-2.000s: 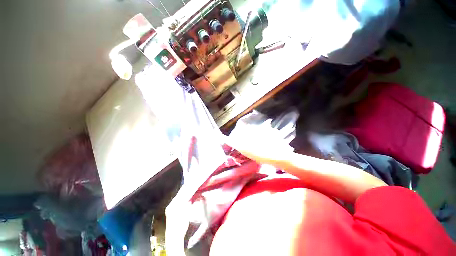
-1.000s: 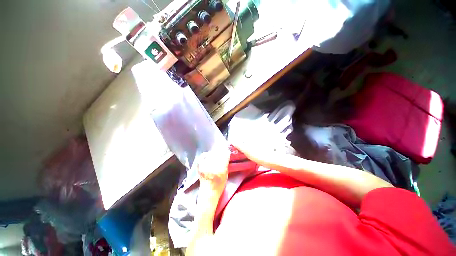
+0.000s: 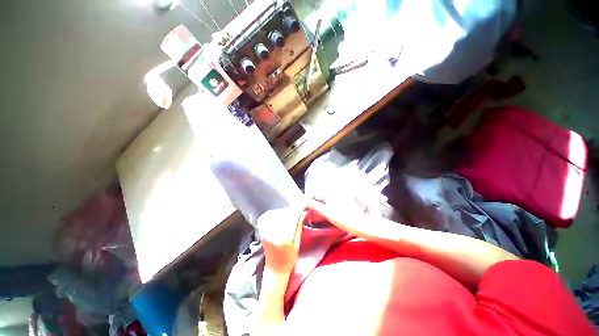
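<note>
A pale lilac-white cloth panel (image 3: pixel 253 172) runs from the needle area of the overlock machine (image 3: pixel 272 62) down to my hands, smooth and fairly flat. My left hand (image 3: pixel 280 226) is closed on its near end, washed out by glare. My right hand (image 3: pixel 320 209) is beside it, with its fingertips at the panel's near right corner; glare hides the exact grip. The presser foot is covered by cloth and too blurred to make out. More grey cloth (image 3: pixel 243 282) hangs in folds by my left forearm.
The machine table (image 3: pixel 164 197) has a brown front edge. Pale cloth (image 3: pixel 460 39) is heaped beyond the machine. Whitish cloth (image 3: pixel 345 177) and dark grey cloth (image 3: pixel 492 213) lie right of my hands. A red cushion (image 3: pixel 525 161) is at the right, a blue object (image 3: pixel 157 305) at the lower left.
The bunched cloth has been spread into a smooth panel below the machine. My left hand has come into clear view on its near end. The whole view has shifted slightly.
</note>
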